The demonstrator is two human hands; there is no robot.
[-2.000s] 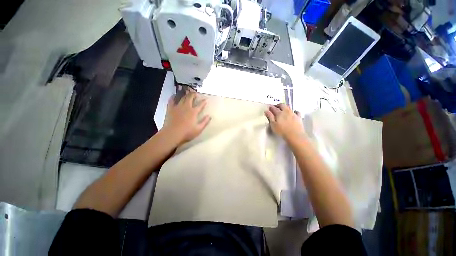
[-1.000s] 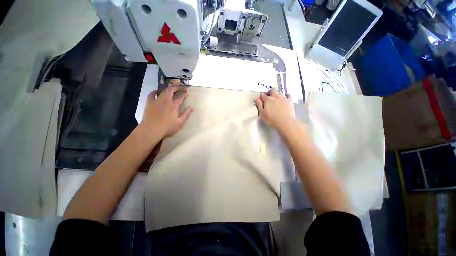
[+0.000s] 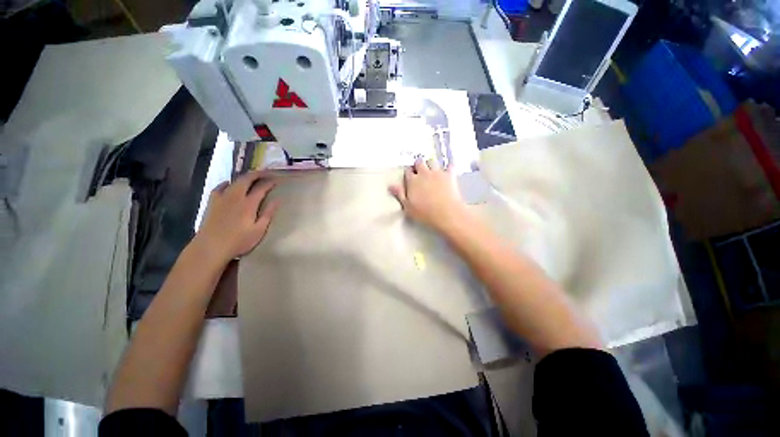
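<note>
A large beige panel (image 3: 342,316) lies in front of the sewing machine head (image 3: 278,81), its far edge at the white template (image 3: 368,141) under the needle area. My left hand (image 3: 235,213) lies flat on the panel's far left corner, fingers slightly spread. My right hand (image 3: 428,195) presses on the far edge right of the needle area, fingertips at the edge. A small yellow mark (image 3: 419,259) and a diagonal fold show on the panel. Grey patches (image 3: 494,336) show at its right side. The needle tip is hard to make out.
Beige sheets (image 3: 60,290) are piled at the left beside dark limp pieces (image 3: 158,230). Another part of beige material (image 3: 590,230) spreads at the right, under my right forearm. A control panel (image 3: 584,43) stands at the back right, with cables. Blue bins (image 3: 676,94) and a carton (image 3: 718,183) are beyond.
The template and the panel's far edge have shifted left relative to the machine head, with both hands on the panel. The beige material at the right has swung outward. The view has shifted too.
</note>
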